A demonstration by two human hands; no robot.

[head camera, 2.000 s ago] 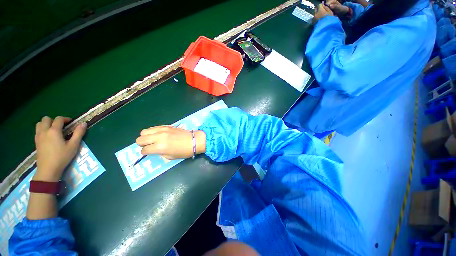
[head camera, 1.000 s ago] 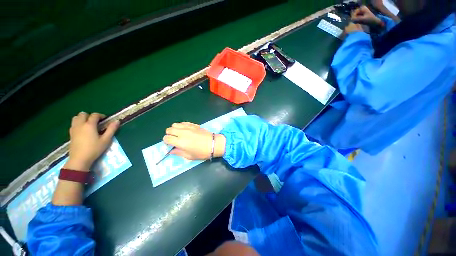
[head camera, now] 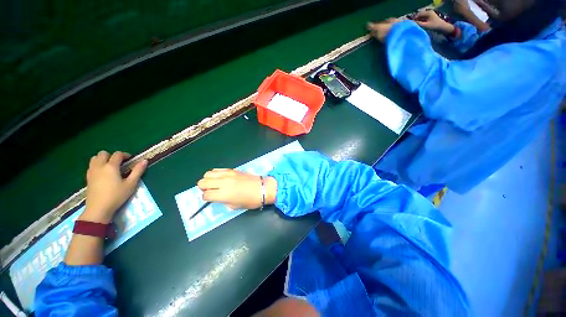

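Note:
My right hand (head camera: 231, 188) is closed on dark thin tweezers (head camera: 200, 210), whose tip points down-left over a pale blue adhesive sticker sheet (head camera: 192, 231) with whitish shapes. The hand and sleeve cover part of this sheet. My left hand (head camera: 110, 184) rests at the belt edge rail, fingers over the edge and thumb apart, with nothing seen in it. A longer second sticker sheet (head camera: 46, 254) lies under my left wrist and forearm.
A red parts bin (head camera: 289, 103) with white paper inside stands by the belt edge rail (head camera: 205, 125). Electronic units (head camera: 336, 83) and a white strip sheet (head camera: 380, 107) lie right of it. A person in a blue smock (head camera: 471, 105) sits at the right.
The camera view has shifted, moving the bench contents rightward since the first frame. The neighbour's arm now reaches toward the belt edge. My hands keep nearly the same places on the bench.

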